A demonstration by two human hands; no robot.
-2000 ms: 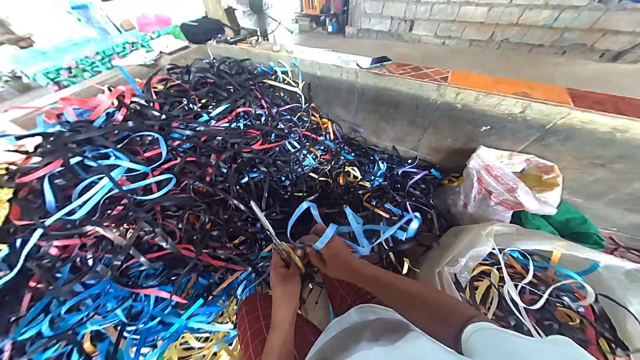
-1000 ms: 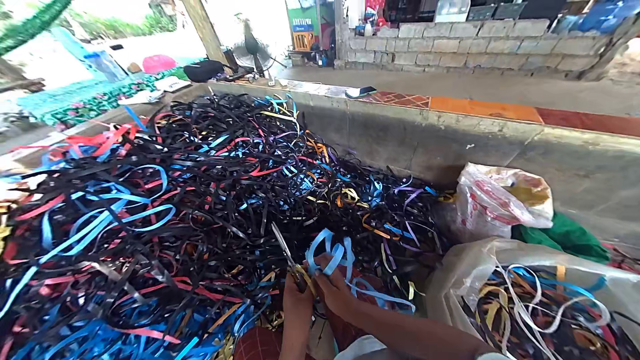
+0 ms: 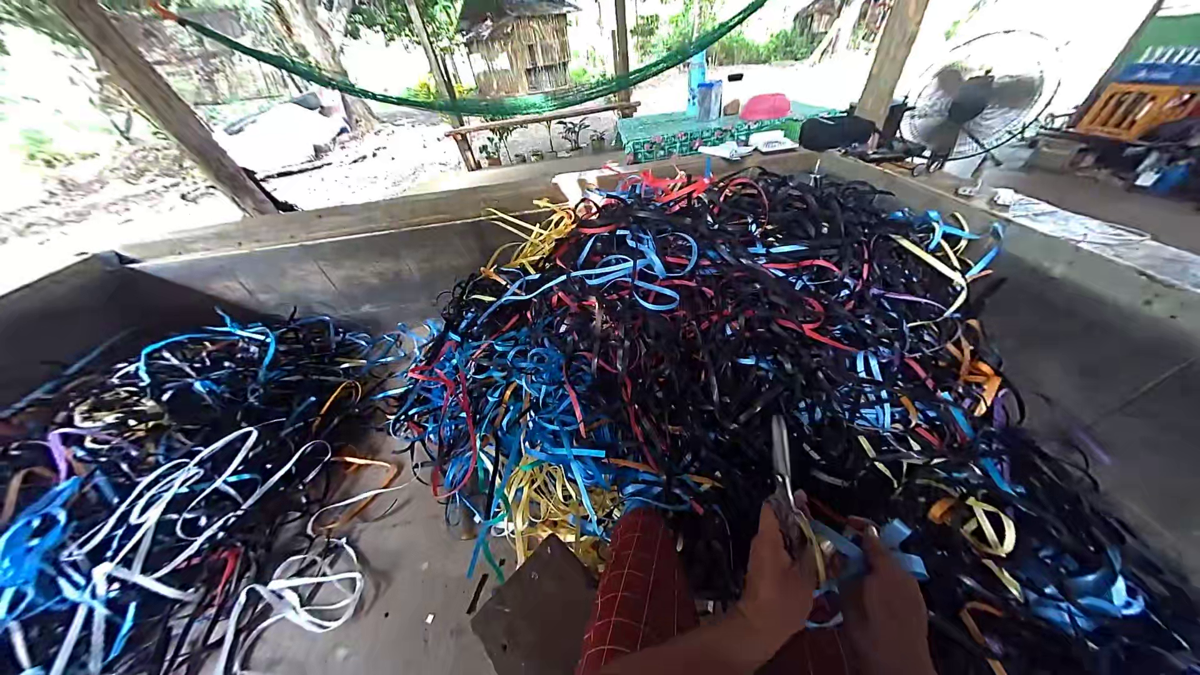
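My left hand [image 3: 780,572] is closed on a pair of metal scissors [image 3: 782,459], whose blades point away from me over the pile. Close beside it on the right, my right hand [image 3: 881,595] holds a light blue plastic strap [image 3: 900,539] near the handles. Part of that strap and some yellow strip lie between the two hands. Beyond and around them rises a large tangled pile of plastic strapping [image 3: 694,375], mostly black, with blue, red, yellow and orange strips. The fingertips are partly hidden.
A second heap of strips [image 3: 187,469] lies at the left on the concrete floor. A low concrete wall [image 3: 328,253] encloses the piles. Beyond it stand a table with a green cloth [image 3: 656,136] and an electric fan [image 3: 975,103]. A green hammock [image 3: 506,105] hangs at the back.
The view has swung far to the left, bringing the second heap and the hammock into sight. The raised loops of light blue strap at my right hand now sit lower.
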